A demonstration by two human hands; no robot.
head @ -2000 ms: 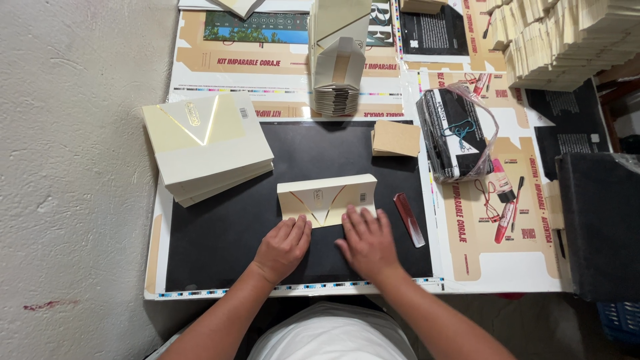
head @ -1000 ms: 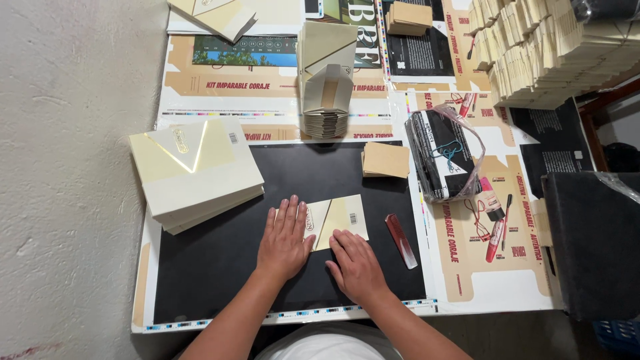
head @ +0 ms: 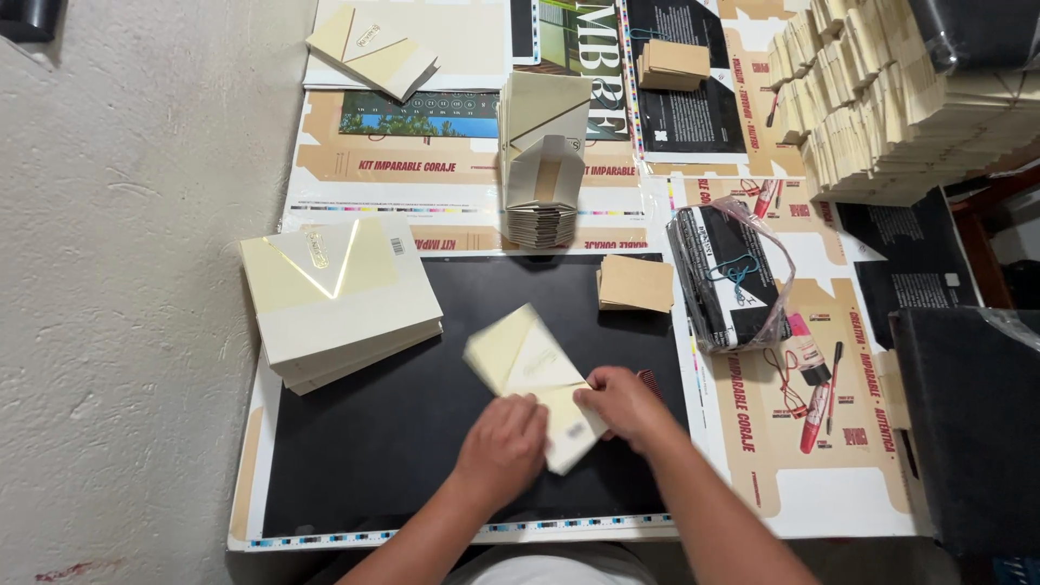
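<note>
Both hands are on a cream folded paper piece (head: pixel 543 357) with a thin V line, held tilted over the black work sheet (head: pixel 366 455). My left hand (head: pixel 505 445) touches its lower left edge with curled fingers; whether it grips is unclear. My right hand (head: pixel 624 402) pinches its right edge between thumb and fingers. Partly hidden behind my right hand lies a red tool (head: pixel 650 383). A stack of cream printed sheets (head: pixel 349 313) with a gold V sits at the left. Small tan cards (head: pixel 636 284) are stacked at the upper right of the black sheet.
Folded cream pieces (head: pixel 543 162) stand stacked beyond the black sheet. Another cream folded piece (head: pixel 370 50) lies at the back left, near the wall (head: pixel 122 284). At right are a plastic-wrapped black bundle (head: pixel 727 276), a tall pile of cream pieces (head: pixel 886 122) and a black block (head: pixel 967 422).
The cream piece lay flat under both palms one second ago; now it is lifted and turned at an angle. My right hand has closed on its edge, and my left hand has moved to its lower side.
</note>
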